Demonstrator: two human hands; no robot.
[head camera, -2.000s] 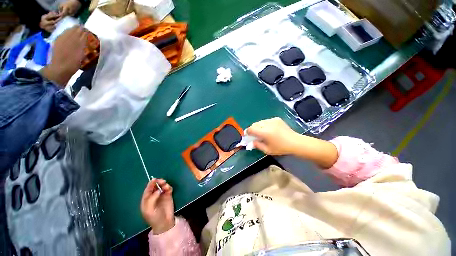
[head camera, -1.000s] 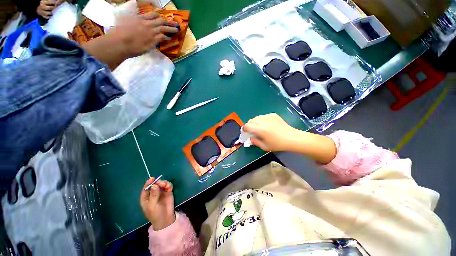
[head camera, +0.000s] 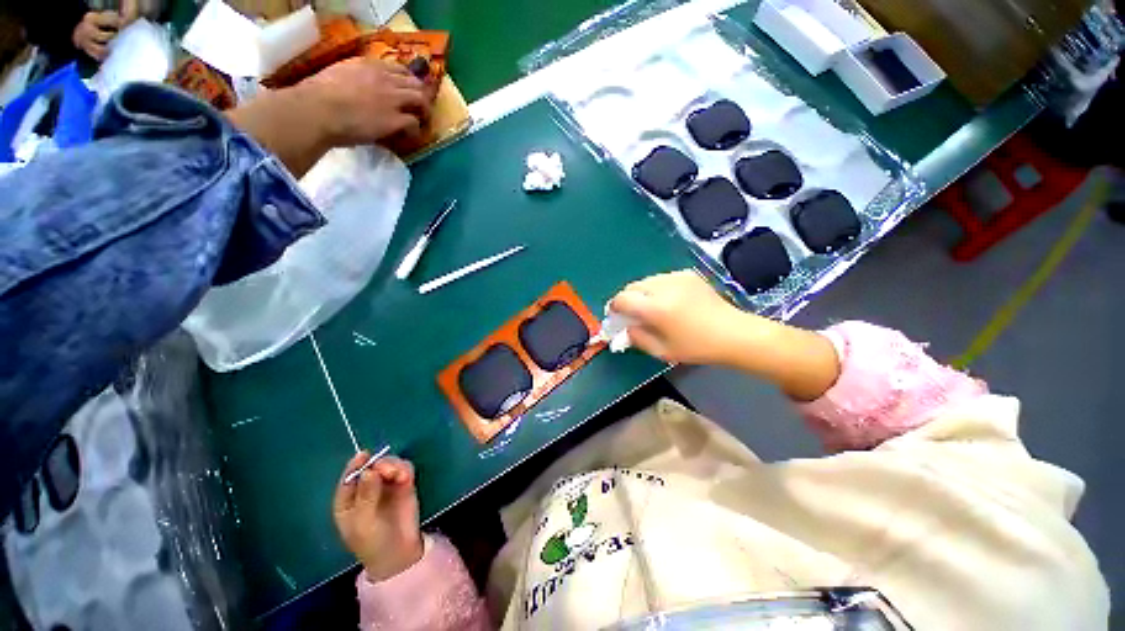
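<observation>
An orange fixture (head camera: 484, 428) lies on the green mat near its front edge and holds two black rounded-square parts (head camera: 496, 380), side by side. My right hand (head camera: 672, 318) is just right of the fixture, its fingers closed on a small white object (head camera: 616, 328), seemingly a squeeze bottle or tissue, with its tip near the right black part. My left hand (head camera: 378, 512) is at the mat's front edge, left of the fixture, pinching a thin light sliver (head camera: 366, 464). A white pick stick (head camera: 471, 269) and a white-handled tool with a dark point (head camera: 426, 240) lie behind the fixture.
A crumpled tissue (head camera: 543, 171) lies behind the tools. A white tray (head camera: 642, 101) with several black parts is at right, small white boxes (head camera: 891, 74) beyond. Stacked trays (head camera: 105, 530) and a plastic bag (head camera: 309, 265) are at left. Another person's denim sleeve (head camera: 148, 247) reaches across to orange fixtures (head camera: 333, 47).
The other person's hand has moved right onto the orange fixtures, and the sleeve now covers more of the left side. My right hand's tip has shifted slightly away from the right black part.
</observation>
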